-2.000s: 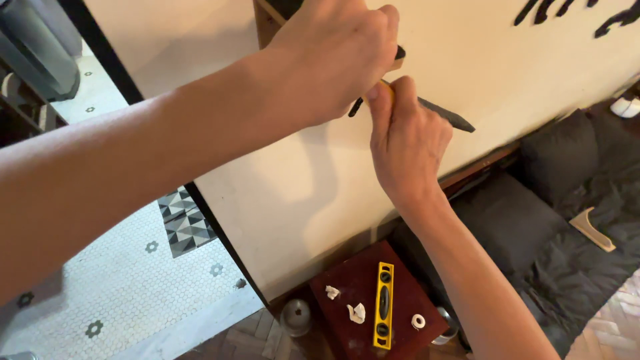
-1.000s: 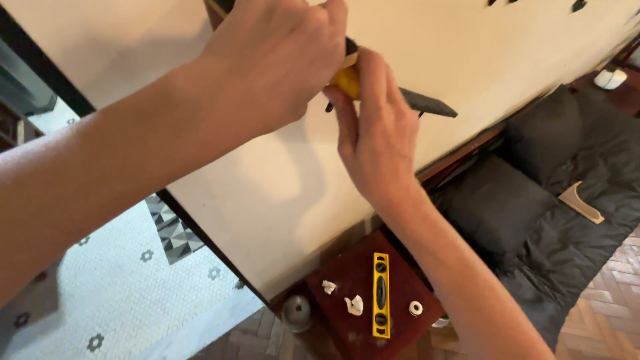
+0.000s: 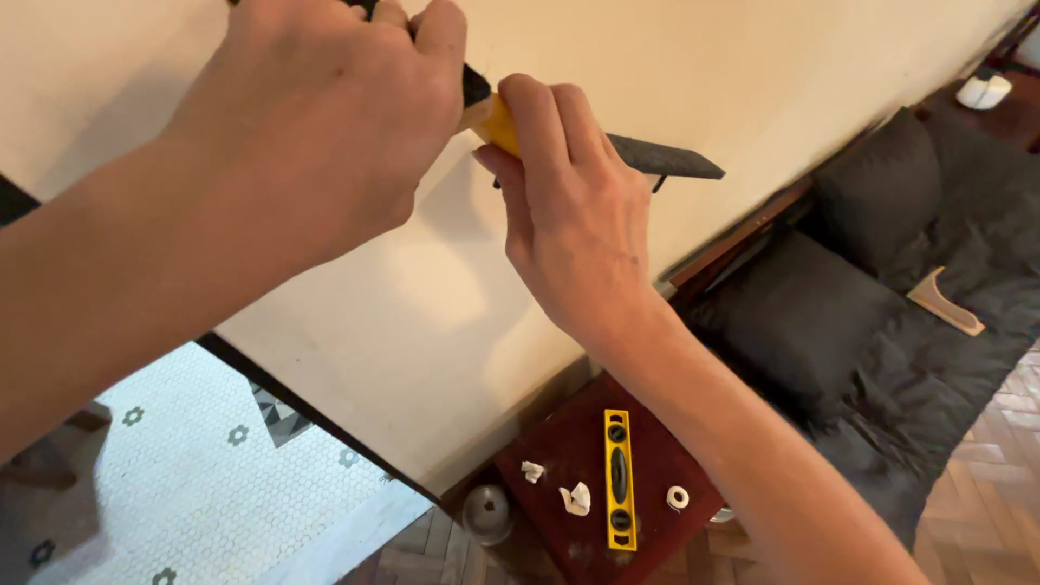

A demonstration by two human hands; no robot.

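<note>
My left hand (image 3: 333,106), at the upper left, is closed around a dark object (image 3: 476,84) with a pale wooden edge; most of it is hidden by the fingers. My right hand (image 3: 573,203) grips a yellow piece (image 3: 497,126) right beside it, near or touching the wooden edge. Beyond the right knuckles a dark flat bar (image 3: 670,158) with an angled end sticks out to the right. Whether it joins the yellow piece is hidden by the hand. A thin black prong shows beneath it. Both hands are in front of a cream wall (image 3: 390,341).
Below, a dark red table (image 3: 561,431) holds a yellow spirit level (image 3: 619,479), crumpled white scraps (image 3: 577,499) and a white tape roll (image 3: 678,497). A glass-like round object (image 3: 487,514) stands beside it. At right, a couch with dark cushions (image 3: 800,313) bears a curved wooden bracket (image 3: 946,302).
Both hands stay close together, holding the same things. The view has shifted somewhat.
</note>
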